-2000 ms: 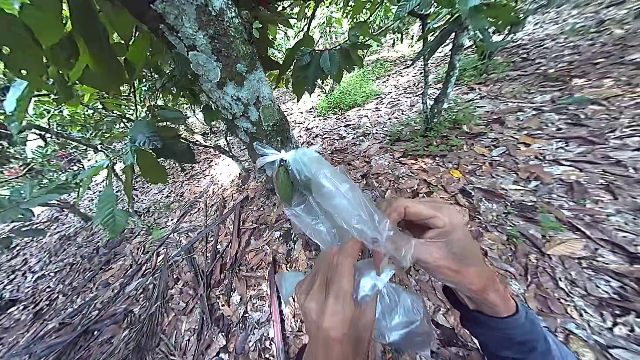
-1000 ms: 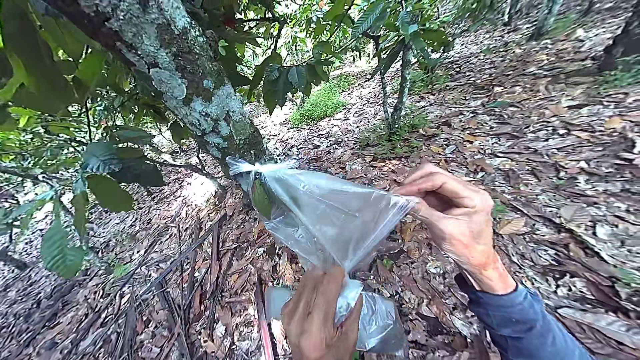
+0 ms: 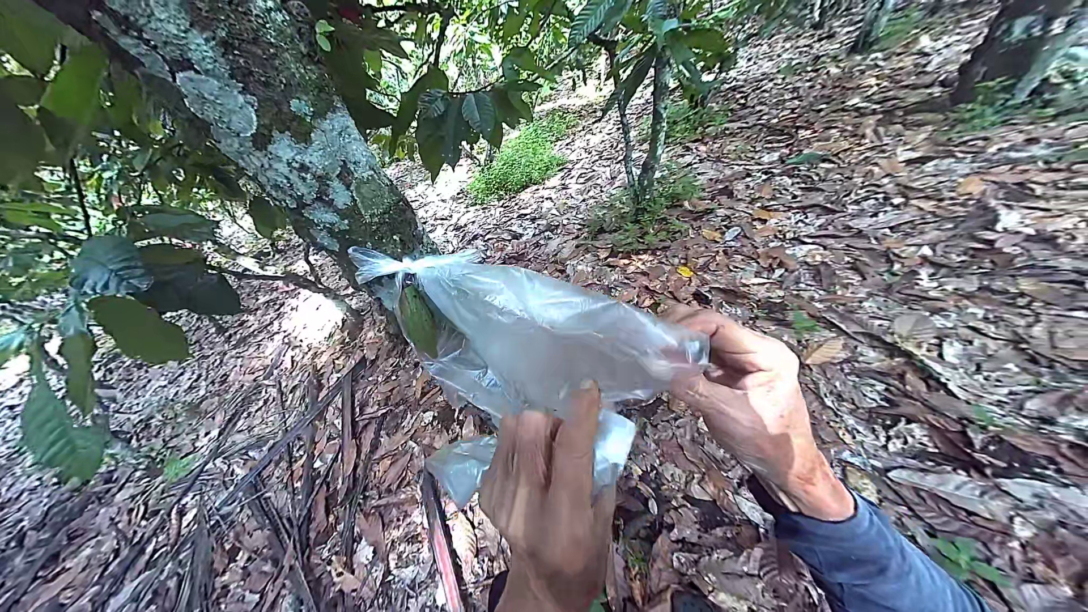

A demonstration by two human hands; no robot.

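Note:
A clear plastic bag [image 3: 544, 327], knotted at its upper left end, hangs beside a lichen-covered tree trunk [image 3: 314, 161]. Inside it, near the knot, is a green pod [image 3: 417, 320]. My right hand [image 3: 752, 391] pinches the bag's far right edge between thumb and fingers. Below the bag is my left hand [image 3: 552, 501], its fingertips against the lower side of the film. More crumpled clear plastic [image 3: 463, 467] shows on both sides of my left fingers; how they hold it is hidden behind the hand.
Dry leaf litter [image 3: 935, 340] covers the sloping ground. Leafy branches [image 3: 136, 297] hang at the left. A thin sapling [image 3: 654, 127] stands behind the bag, and a thicker trunk [image 3: 1007, 51] at the upper right. A reddish strip [image 3: 442, 544] lies low beside my left hand.
My right hand has moved away from my left hand, and the bag, bunched between them two seconds ago, is now spread out. The left hand remains beneath it.

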